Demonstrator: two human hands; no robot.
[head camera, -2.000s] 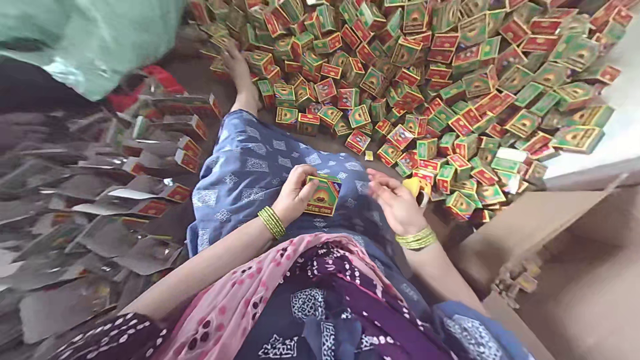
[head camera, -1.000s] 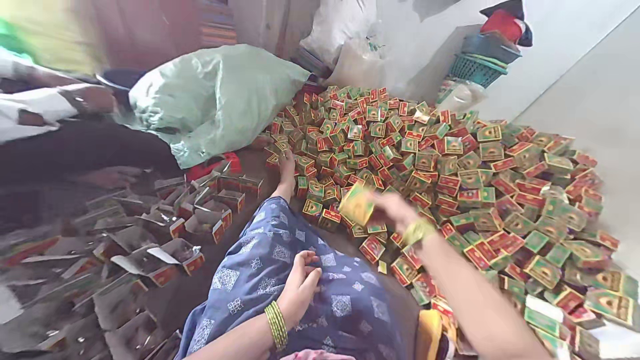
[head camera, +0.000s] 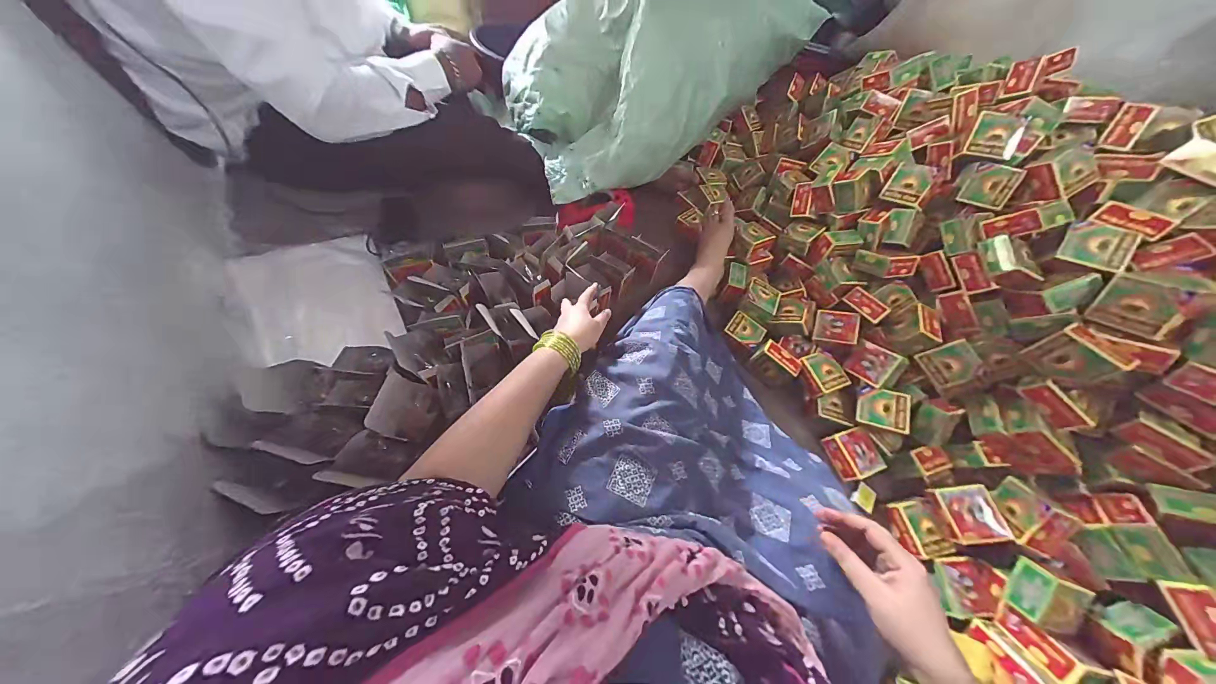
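Note:
My left hand (head camera: 581, 321) reaches out to the edge of a cluster of small open-topped cardboard boxes (head camera: 494, 285) on the floor at the left. Its fingertips are at one of the nearest boxes; whether they grip it cannot be told. My right hand (head camera: 879, 570) is low at the right, beside my knee under the blue patterned cloth (head camera: 665, 408), fingers apart and holding nothing. Next to it spreads a large heap of small closed boxes (head camera: 883, 410), printed green, red and yellow.
A pale green plastic sack (head camera: 655, 85) stands at the top centre. Another person in white clothing (head camera: 313, 66) sits at the upper left, near a dark tub. My bare foot (head camera: 714, 242) rests between the open boxes and the heap. A pale sheet (head camera: 318, 294) lies on the floor at the left.
My left hand has gone from my lap to the open boxes. My right hand held a small box over the heap a second ago and is now without it, back near my lap. The view has swung left.

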